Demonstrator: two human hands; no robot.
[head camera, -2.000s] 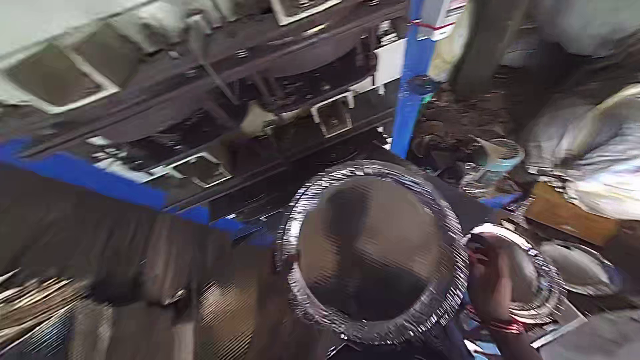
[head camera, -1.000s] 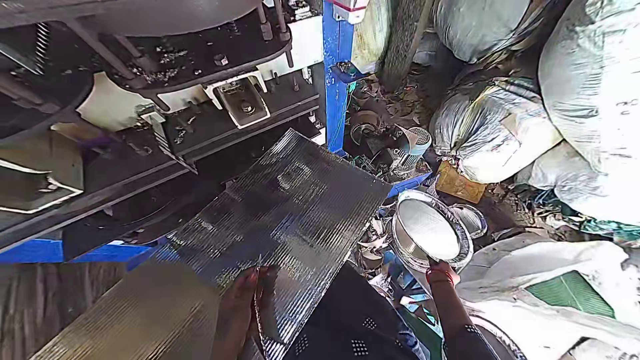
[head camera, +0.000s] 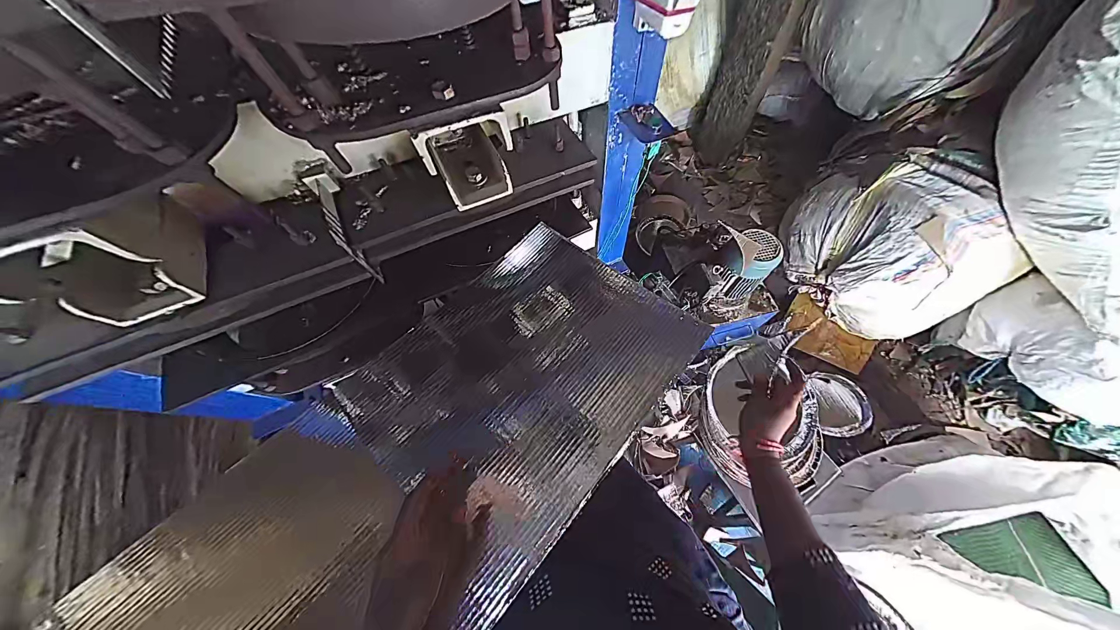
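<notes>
A ribbed, silvery sheet (head camera: 560, 376) lies slantwise in front of the press. My left hand (head camera: 437, 534) is on its near part, with the fingertips against the shiny surface; whether they pinch it is not clear. To the right, my right hand (head camera: 770, 407), with a red band at the wrist, is over a stack of round silvery plates (head camera: 814, 451). A crumpled piece of silvery foil (head camera: 763, 354) is between its fingers. A brownish ribbed sheet (head camera: 254, 525) extends to the lower left.
The press's dark metal plate (head camera: 420, 227) with bolts and brackets is at the upper left. A blue post (head camera: 626, 131) rises beside it. Behind the stack lie a motor (head camera: 754, 254) and scraps. Large filled sacks (head camera: 919, 245) and a white sack (head camera: 980, 490) are on the right.
The round silvery plate held in front two seconds ago is no longer there; a plate tops the stack at right. My right hand has moved from the stack's near rim to over its top.
</notes>
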